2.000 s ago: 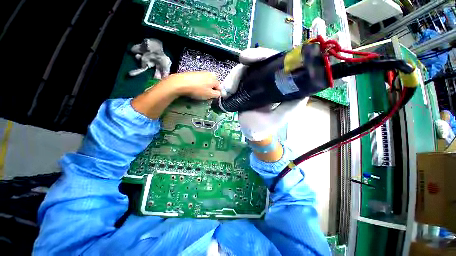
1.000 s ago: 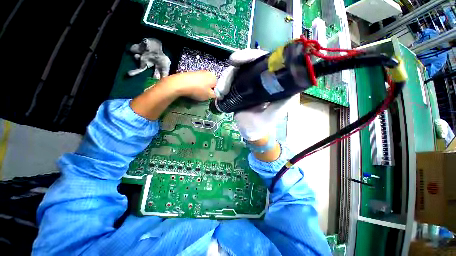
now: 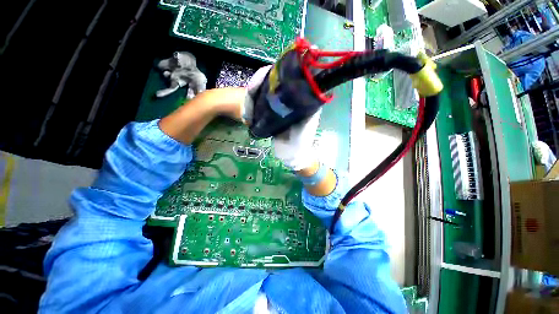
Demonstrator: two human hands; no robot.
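Observation:
A large green circuit board [image 3: 245, 184] lies solder side up in front of me. My gloved right hand [image 3: 294, 138] is closed around the black electric screwdriver [image 3: 279, 104], whose nose points down to the left at the board's far part. The tip is hidden. My bare left hand [image 3: 230, 103] is beside the screwdriver's nose; its fingers are mostly hidden behind the tool, so I cannot tell whether they hold anything. The screw tray [image 3: 235, 75], full of silver specks, is just beyond my hands.
A crumpled grey glove [image 3: 184, 73] lies left of the tray. Another green board [image 3: 239, 27] is beyond it. The screwdriver cable [image 3: 392, 160] loops over my right forearm. A blue pen [image 3: 455, 213] and a cardboard box [image 3: 534, 227] are at right.
The screwdriver and my right hand have moved left and tilted more upright. The cable has swung left with them. My left hand is now more hidden by the tool.

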